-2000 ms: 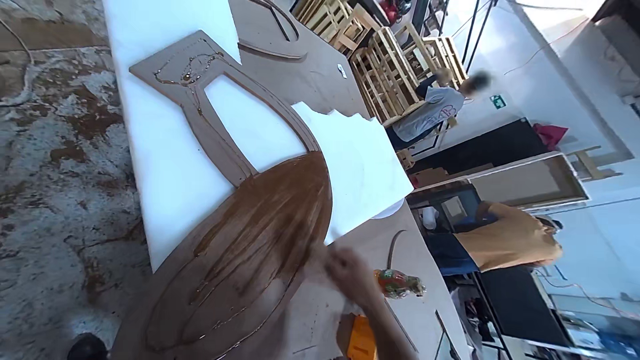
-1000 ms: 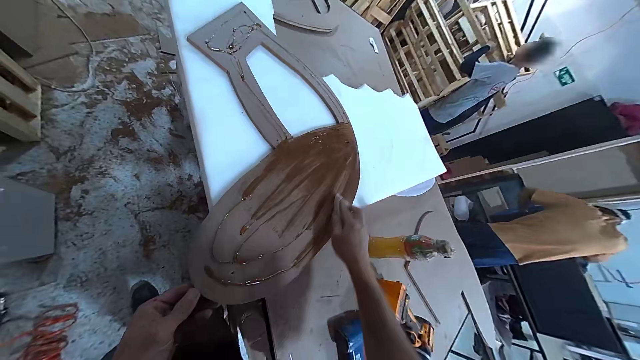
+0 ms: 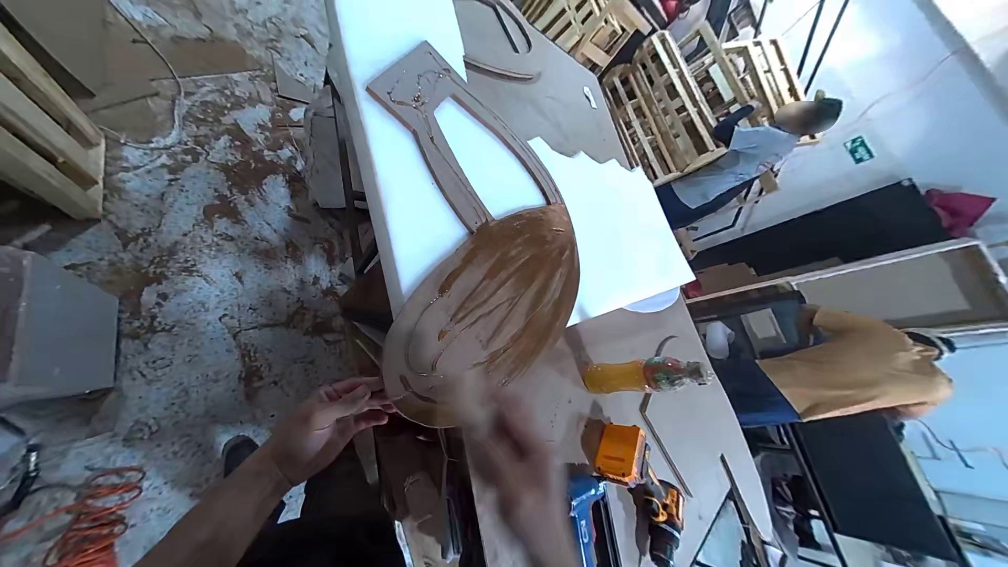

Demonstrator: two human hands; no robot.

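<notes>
A flat brown board piece [image 3: 504, 307] with an oval body and a two-armed neck lies on white sheets on the table. Wet brown liquid is smeared over the oval's upper part, and thin lines of it run over the lower part and the neck. My left hand [image 3: 335, 425] is at the oval's lower left edge, its fingertips touching or gripping the rim. Blurred by motion, my right hand [image 3: 504, 433] is over or beside the oval's lower right edge; whether it holds anything cannot be seen. A bottle of yellow liquid [image 3: 618, 377] lies or stands to its right.
An orange battery [image 3: 621, 453], a cordless drill [image 3: 665, 512] and a blue tool [image 3: 584, 508] are on the table at lower right. White sheets [image 3: 622, 228] lie under the piece. Two people are beyond the table, near wooden frames. An orange coiled cable [image 3: 98, 512] lies on the floor.
My left hand, out of view two seconds ago, is at the oval's lower edge. My right hand has moved down along the oval's right side. The brown smear reaches farther down that side.
</notes>
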